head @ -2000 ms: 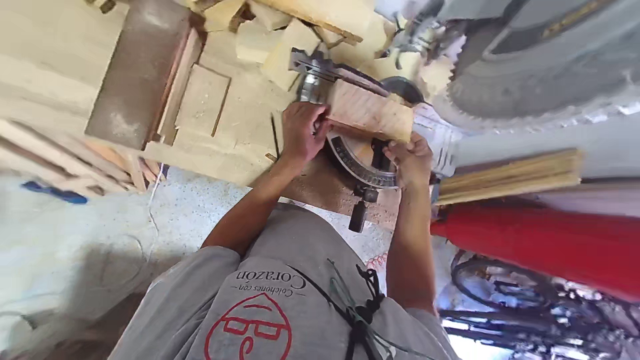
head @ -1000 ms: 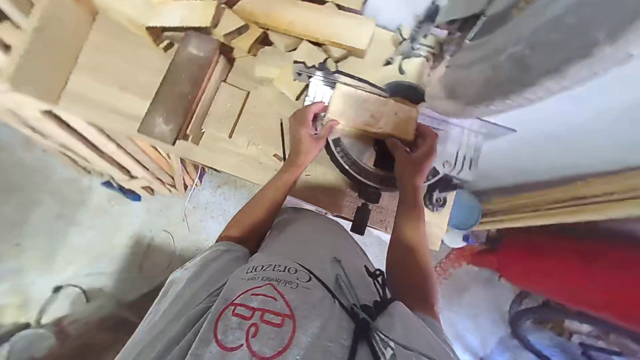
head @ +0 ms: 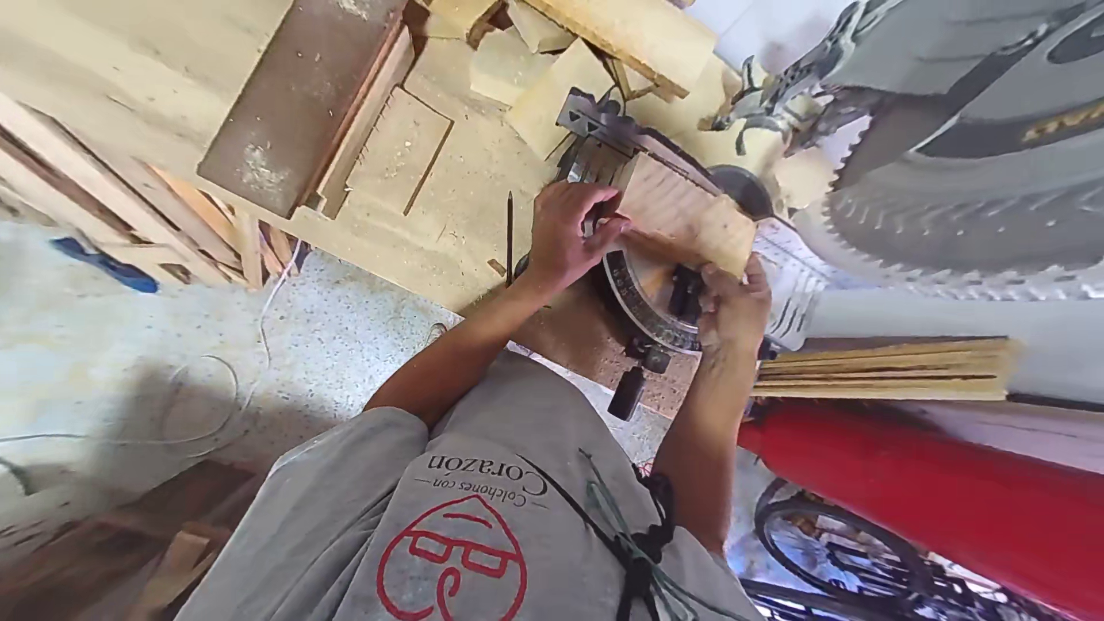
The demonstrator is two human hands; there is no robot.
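A short wooden block (head: 677, 207) lies across the table of a miter saw (head: 642, 302), along its metal fence. My left hand (head: 573, 228) is at the block's left end, thumb and fingertips against its near edge. My right hand (head: 735, 297) grips the block's right near corner between thumb and fingers. The toothed saw blade (head: 862, 216) and its guard are raised to the right of the block. The saw's black handle knob (head: 627, 392) points toward my body. A pencil (head: 510, 237) lies on the bench left of my left hand.
Wood offcuts (head: 509, 65) are heaped behind the saw. A dark brown board (head: 302, 103) and a thin wooden piece (head: 401, 147) lie on the bench (head: 379, 246) at left. Stacked wood strips (head: 888, 366), a red cylindrical object (head: 931, 483) and a bicycle (head: 837, 543) are at right.
The block has stayed between my two hands at the saw's fence. It sits more tilted in view than a second ago, and the view has shifted.
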